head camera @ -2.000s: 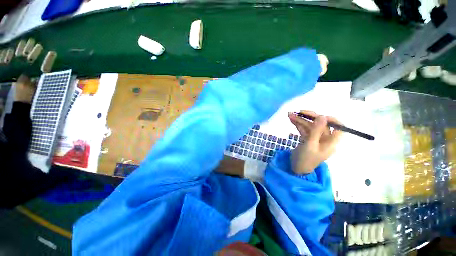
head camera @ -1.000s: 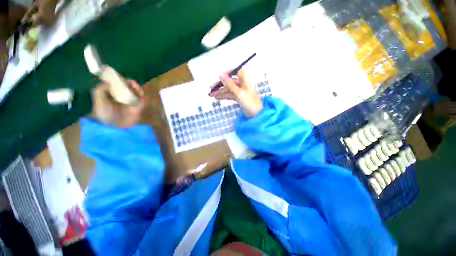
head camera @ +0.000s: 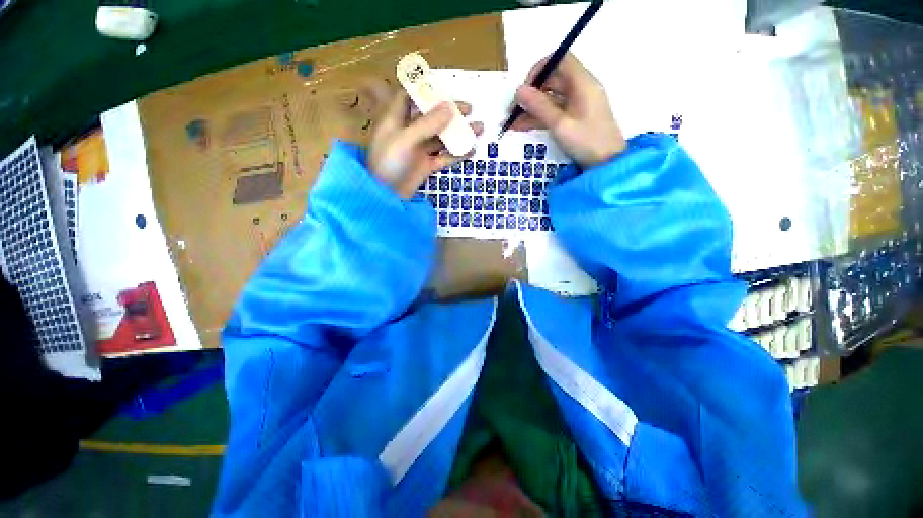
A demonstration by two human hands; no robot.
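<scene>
My left hand (head camera: 405,144) holds a cream-white plastic housing (head camera: 435,101) tilted above the cardboard and the sticker sheet's upper left corner. A small dark figure-like mark shows on the housing's upper end. My right hand (head camera: 575,113) holds a thin dark pen-like tool (head camera: 560,56) like a pen. Its tip points down at the sticker sheet (head camera: 455,231), near a lone dark sticker (head camera: 493,149). The sheet has rows of small dark stickers with blank space above them. Whether the tool's tip touches the sheet cannot be told.
Brown cardboard (head camera: 218,132) lies at left, a large white sheet (head camera: 708,91) at right. A housing (head camera: 127,22) lies on the green belt (head camera: 233,25). Sticker grids (head camera: 38,243) stand far left. White parts (head camera: 794,304) sit lower right, beside clear film (head camera: 870,152) over yellow-brown tape.
My left hand has come back from the belt with a housing and holds it over the bench. The tool in my right hand now points down at the sheet. The view has turned.
</scene>
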